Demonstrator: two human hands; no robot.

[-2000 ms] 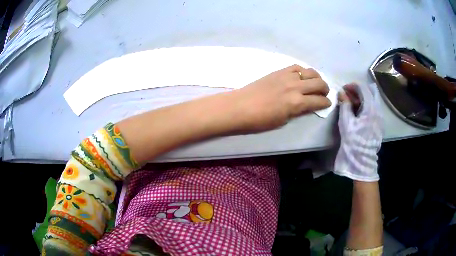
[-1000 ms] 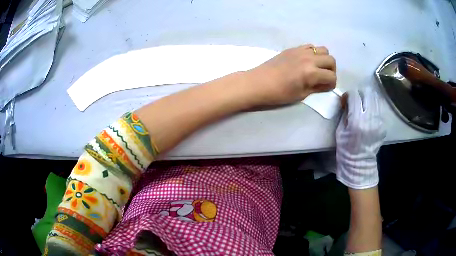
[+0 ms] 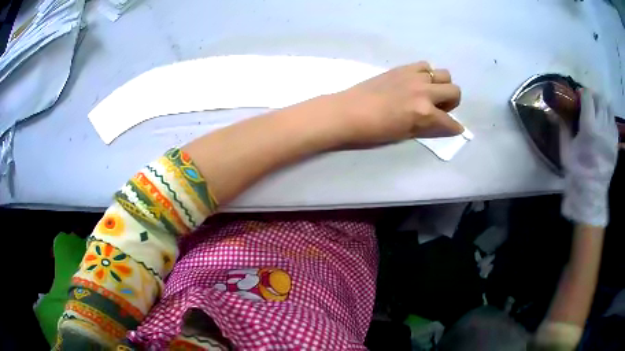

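A long white curved band piece (image 3: 226,81) lies on the pale table cover, arching from the left to its short right end. My bare left hand (image 3: 418,106), with a ring, is over the band near that right end, thumb and curled fingers pinching its edge; the hand and forearm hide part of the band. A small fold or crease line shows at the end tip. The shiny metal iron (image 3: 538,113) rests at the right with its pointed end toward the upper left. My white-gloved right hand (image 3: 591,147) is closed around its brown handle, which it partly hides.
Stacked thin white-grey cut pieces (image 3: 41,62) lie at the table's left edge, with a few more layers (image 3: 118,8) at the top left. The table's front edge (image 3: 308,208) runs before the checked apron. Green cloth (image 3: 63,274) and pale scraps (image 3: 485,260) lie below the table.
My right hand has left the band's end, moved right and taken hold of the iron's handle. My left hand has shifted up the band slightly and its thumb now reaches toward the end tip.
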